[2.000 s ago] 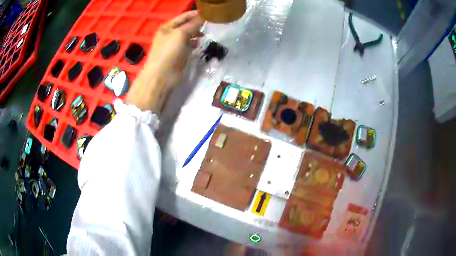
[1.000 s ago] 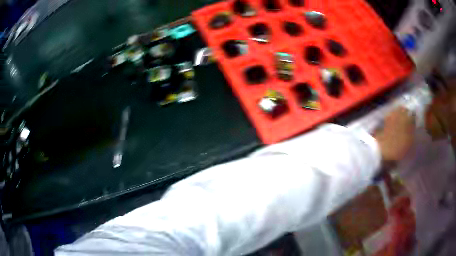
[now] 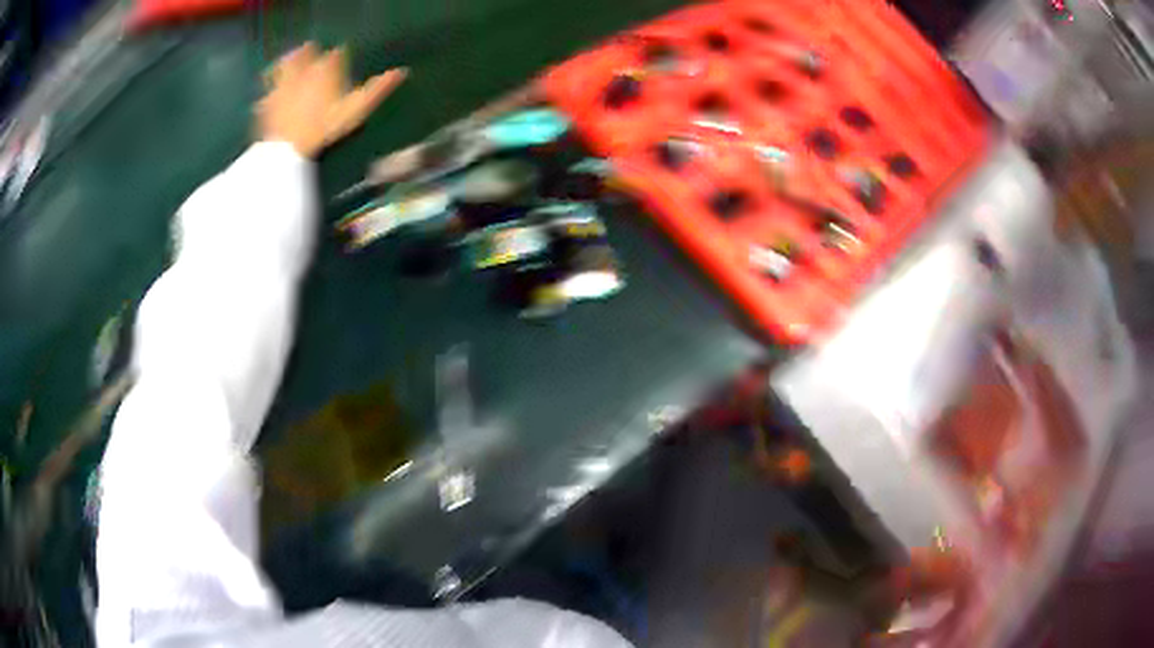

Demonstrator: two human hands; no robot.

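Observation:
My left hand (image 3: 319,104) is open with fingers apart over the dark green mat (image 3: 114,190) at the upper left, with nothing seen in it. Its white sleeve comes up from the lower left. A blurred pile of small modules (image 3: 513,234), some silver, yellow and teal, lies on the mat to the right of the hand, not touched by it. A red-orange component tray (image 3: 791,323) with dark modules in its pockets stands right of the pile. My right hand cannot be made out; white cloth crosses the bottom edge.
The white machine bed (image 3: 873,367) with blurred brown-red blocks (image 3: 993,430) is at the right. A thin pale object (image 3: 456,430) lies on the lower mat, beside a brown-gold patch (image 3: 335,443). Another red edge (image 3: 190,10) shows at the top left. Motion blur hides detail.
My left hand has moved from the machine bed, past the tray and pile, to the upper left of the mat. The view has swung left.

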